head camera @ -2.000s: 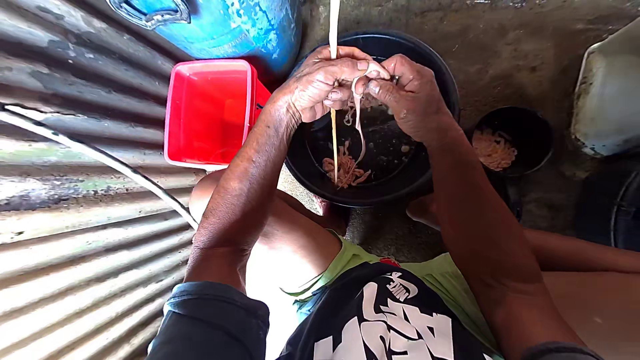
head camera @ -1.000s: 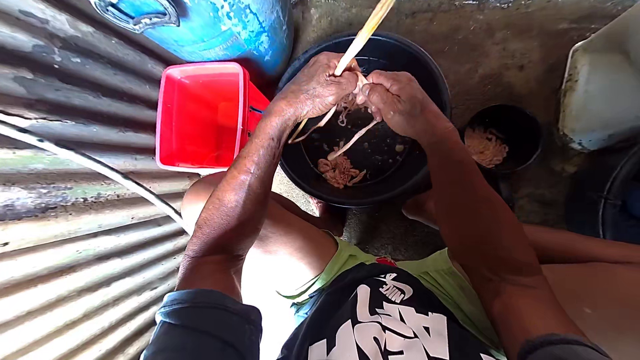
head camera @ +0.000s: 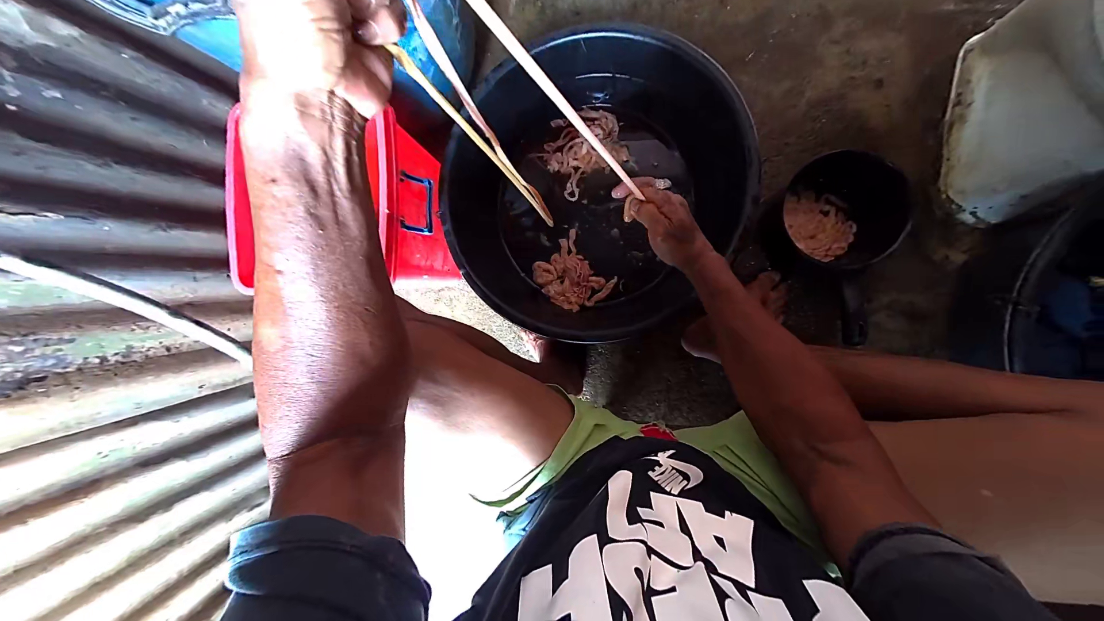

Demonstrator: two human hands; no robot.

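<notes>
My left hand [head camera: 345,52] is raised at the top left, closed around a thin yellowish strip [head camera: 470,129] that dangles toward the basin. My right hand [head camera: 664,220], over the black round basin [head camera: 742,112], grips the lower end of a long pale stick [head camera: 552,93]. That stick slants up out of view at the top. Inside the basin lie a pale heap of stringy pieces [head camera: 591,147] near the far side and a browner heap of strands [head camera: 571,274] nearer me, around some wet dark bottom. What the strands are, I cannot tell.
Right of the basin, a black pan [head camera: 893,185] with a handle holds more strands. A red plastic container [head camera: 423,228] stands at left beside the blue drum [head camera: 448,43] and corrugated metal wall [head camera: 112,216]. A whitish container [head camera: 1018,129] and a dark tub [head camera: 1026,285] are at far right.
My hands were together over the basin; now they are far apart, the left raised toward the upper left, the right lower over the basin. A pale heap now shows at the basin's far side.
</notes>
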